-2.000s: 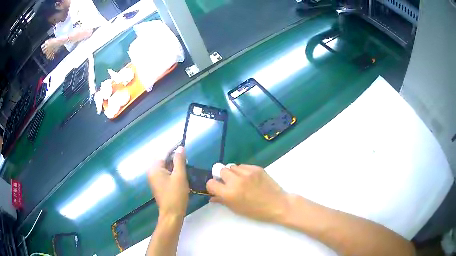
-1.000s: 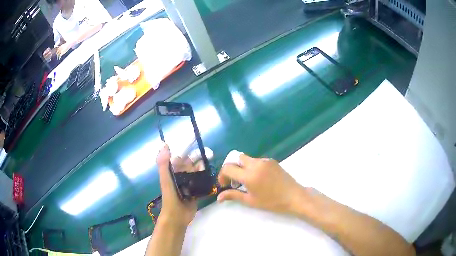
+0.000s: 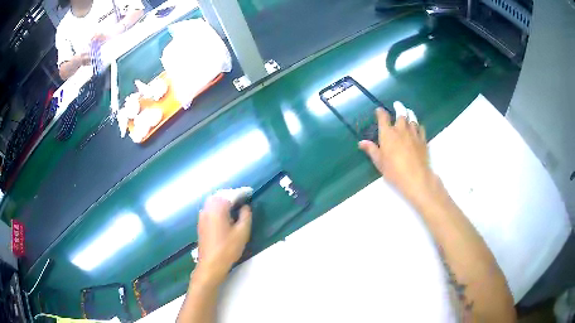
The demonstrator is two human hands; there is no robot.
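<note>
My right hand (image 3: 403, 148) has its thumb and a finger at the two sides of the near end of a black hollow phone frame (image 3: 343, 93) on the green belt; the hand hides part of that end. White finger cots show on it. My left hand (image 3: 222, 230) is closed around the left end of another black frame (image 3: 289, 186), which has a silver patch at its right end. That frame looks flat or nearly flat on the belt. A white cot shows on this hand, and its fingertips are partly hidden.
Two more black frames, one (image 3: 135, 287) with an orange edge and one (image 3: 121, 293) left of it, lie at the lower left. A white sheet (image 3: 492, 208) covers the near edge. An orange tray (image 3: 180, 113) and a metal post (image 3: 239, 44) stand beyond. A person sits opposite.
The frame held up in my left hand is gone from there; a frame lies under my right hand, which moved up and right. My left hand lowered onto another frame. The earlier far-right frame has left view.
</note>
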